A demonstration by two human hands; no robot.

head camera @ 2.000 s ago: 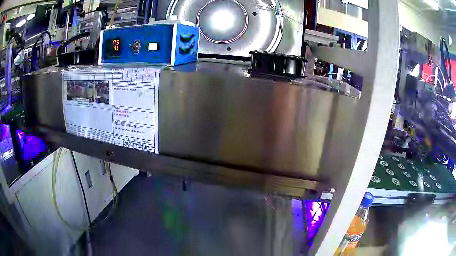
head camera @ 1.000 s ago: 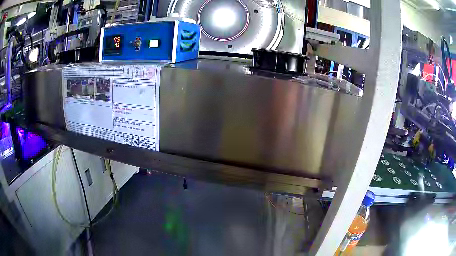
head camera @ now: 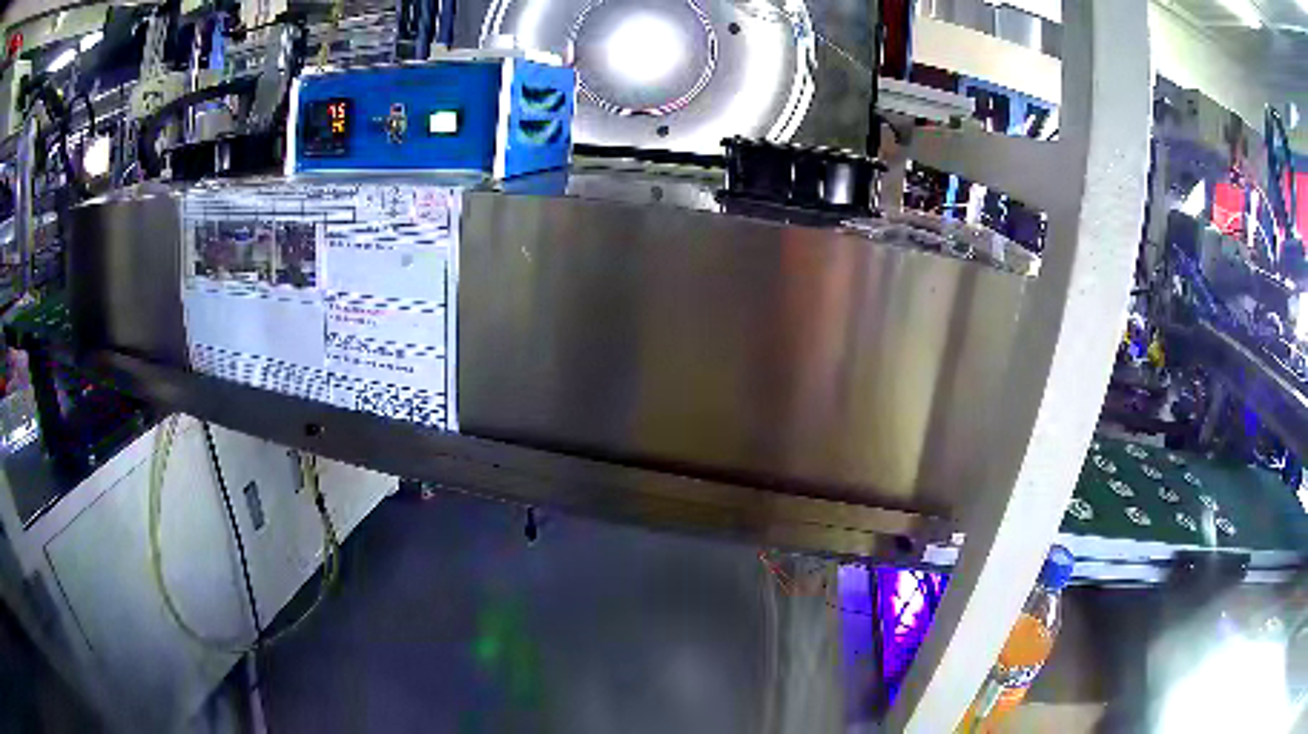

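Neither of my hands is in the picture. A blue control box (head camera: 409, 122) with red digits and a small lit switch stands on top of the steel machine housing (head camera: 689, 344). A white instruction sheet (head camera: 319, 308) with photos and text is on the housing's front, below the box. A large silver disc (head camera: 641, 58) with concentric rings is behind the box, cut off by the top edge. A low black ribbed round fixture (head camera: 801, 178) sits on the housing to the right of the disc.
A thick white slanting post (head camera: 1054, 373) stands at the right. Behind it, a green conveyor belt (head camera: 1183, 495) carries small pale round parts. A bottle (head camera: 1024, 648) with orange liquid and a blue cap is beside the post. A yellow hose (head camera: 158, 559) hangs by a white cabinet (head camera: 129, 559) at left.
The violet glow at lower left has gone out. The glow beside the post's foot was absent one second ago and shows again. The view has shifted very slightly.
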